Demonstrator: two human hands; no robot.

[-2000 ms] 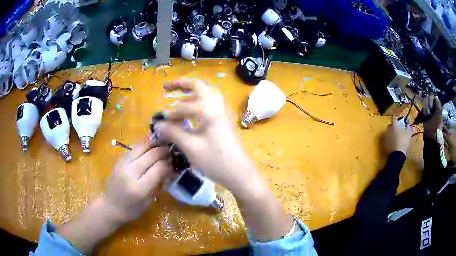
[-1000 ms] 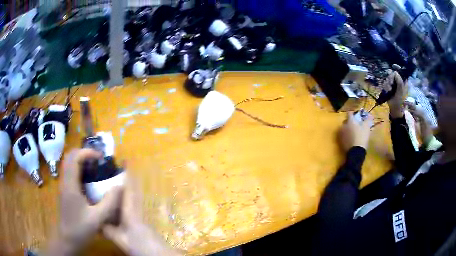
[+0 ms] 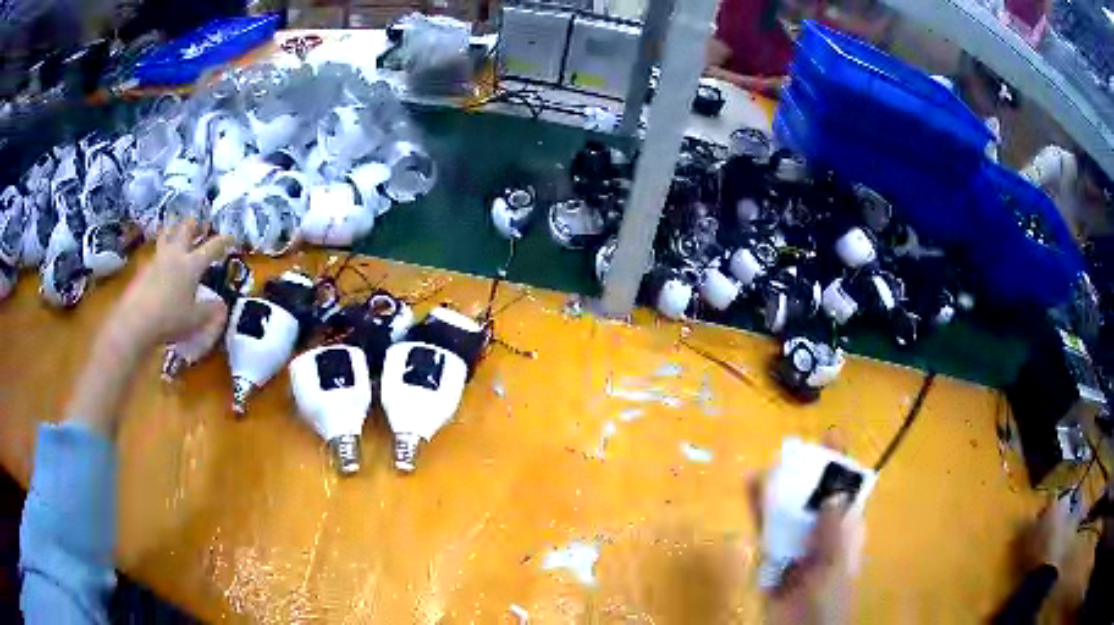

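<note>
My left hand [image 3: 165,299] is at the far left of the bench, over a blurred joined camera unit [image 3: 181,357]; its fingers are around the unit's upper part and partly hide it. Three more joined units stand out beside it, one [image 3: 260,344], another [image 3: 330,388] and another [image 3: 422,388], with screw caps towards me and black heads towards the back. My right hand [image 3: 821,556], blurred at the lower right, holds a white bulb housing [image 3: 792,488] with a black patch. Its cap end points down, and a dark wire or strip stands out at its upper right.
A black-and-white camera head [image 3: 806,364] lies beyond the housing. Many heads lie around the metal post [image 3: 654,171] on the green mat [image 3: 470,244]. Pale shell parts [image 3: 281,147] are piled back left. Blue bins [image 3: 892,134] are back right. Another person's hand [image 3: 1051,543] is at the right.
The view has swung left. My hands have parted: the left has moved to the row of units, while the right has taken hold of the white housing that lay on the bench.
</note>
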